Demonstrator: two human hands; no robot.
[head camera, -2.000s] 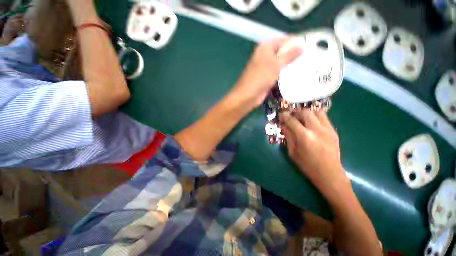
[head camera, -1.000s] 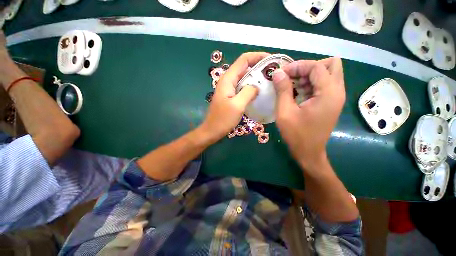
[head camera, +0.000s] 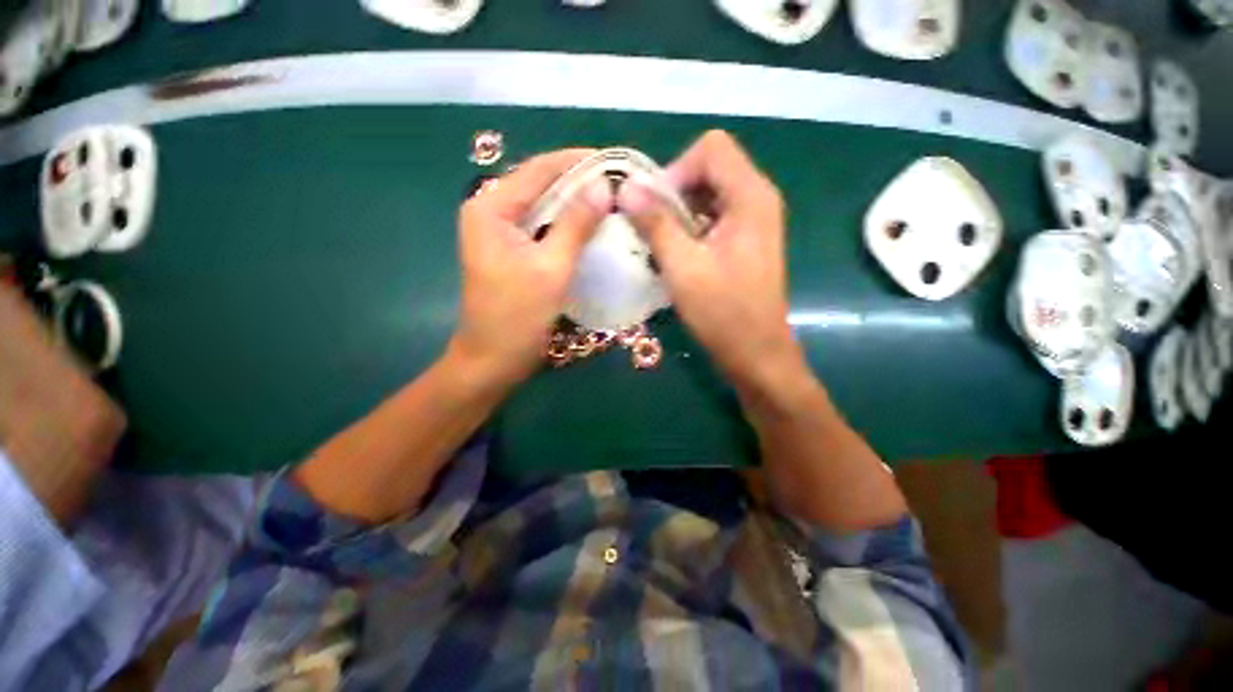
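A white plastic housing (head camera: 613, 277) is held between both hands above the green table, its rimmed inside facing up. My left hand (head camera: 521, 257) grips its left side, thumb near a round hole at the top. My right hand (head camera: 723, 257) grips its right side, its thumb beside the left thumb. The thumbs and fingers cover most of the holes, and I cannot tell whether a ring insert is under them. Copper-coloured ring inserts (head camera: 646, 353) lie on the table below the housing, and another ring insert (head camera: 487, 147) lies up and left of the hands.
Paired housings (head camera: 122, 189) and a pale loose ring (head camera: 89, 325) are at left, by a neighbour's arm (head camera: 47, 392). A single housing (head camera: 933, 227) lies right of the hands, with stacked housings (head camera: 1064, 300) beyond. A pale strip (head camera: 541, 81) crosses behind, with more housings past it.
The view has shifted right. The right hand, earlier raised with fingers at the housing's hole, is now wrapped around its right side. Both thumbs have come together near the top of the housing.
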